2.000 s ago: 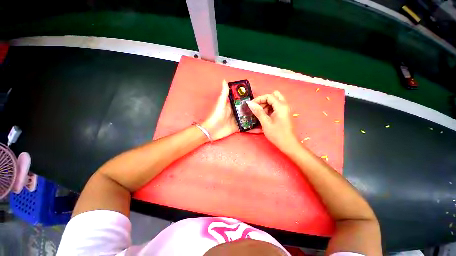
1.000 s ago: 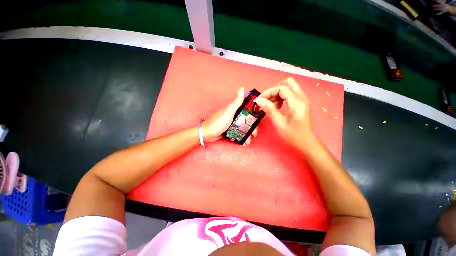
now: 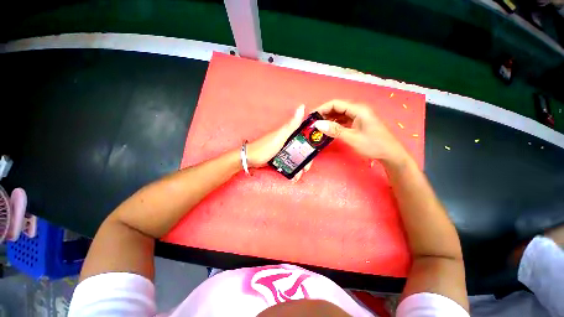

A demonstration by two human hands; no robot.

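Observation:
A half-assembled phone unit (image 3: 299, 150) is held tilted above the red mat (image 3: 290, 213). It has a black rim, a green circuit board with silver-white areas, and a gold-yellow disc (image 3: 317, 136) in its red upper right end. My left hand (image 3: 272, 146) holds the unit from the left and below, with fingertips showing under its lower right edge. My right hand (image 3: 355, 127) is at the unit's upper end, thumb by the disc and fingers curled behind the edge. Whether a small piece is between these fingers cannot be seen.
Yellow scraps (image 3: 415, 135) lie on the mat's right side and the dark bench (image 3: 482, 179). A green conveyor (image 3: 371, 46) with units runs beyond the white edge, with a white post (image 3: 245, 31). A pink fan (image 3: 17, 213) and blue basket (image 3: 42, 251) are left. A person's sleeve (image 3: 544, 266) is right.
The unit has turned from near upright to leaning right. My right hand has moved from the board to the disc end, its thumb now lying by the disc. A sleeve has appeared at right.

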